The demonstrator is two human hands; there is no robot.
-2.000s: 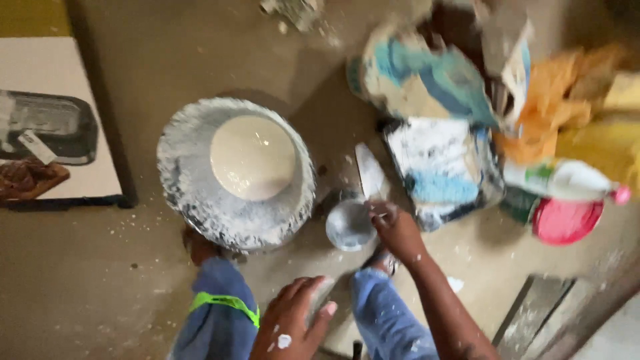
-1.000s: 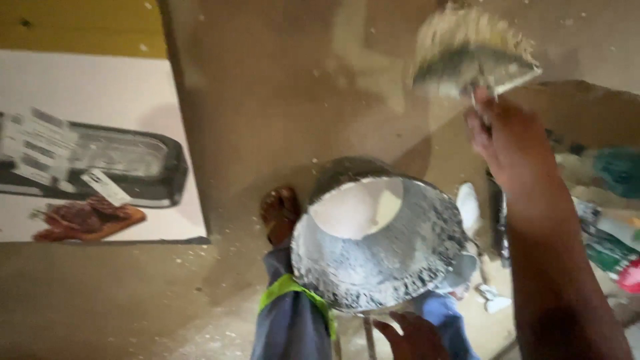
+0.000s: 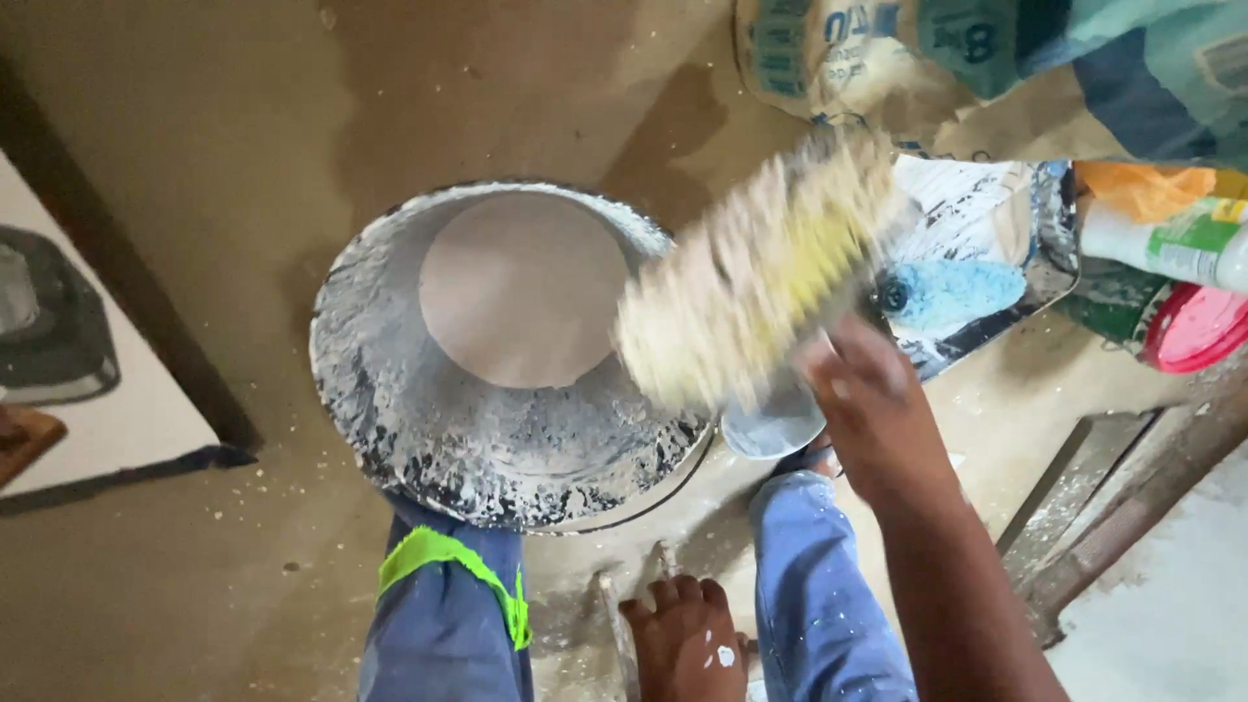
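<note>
My right hand (image 3: 863,390) grips the handle of a wide brush with long pale bristles (image 3: 756,283), blurred by motion. The bristles hang over the right rim of a bucket crusted with dried white paint (image 3: 507,458), which holds a pale liquid (image 3: 526,292). Below the bucket my left hand (image 3: 687,634), flecked with white, has its fingers curled beside thin bars; whether it grips them I cannot tell. A small grey cup (image 3: 770,424) stands under the brush, partly hidden.
A paint-smeared tray with a light blue object (image 3: 960,292) lies at the right, below a printed paper sack (image 3: 936,78). Beside it are a white and green bottle (image 3: 1170,239) and a red-lidded container (image 3: 1199,327). A printed board (image 3: 117,439) lies left; wooden bars (image 3: 1121,507) lie lower right.
Two seconds ago my right hand was at a white-bladed tool by the cup; one second ago it held the brush up, away from the bucket. Now the brush is over the bucket's rim.
</note>
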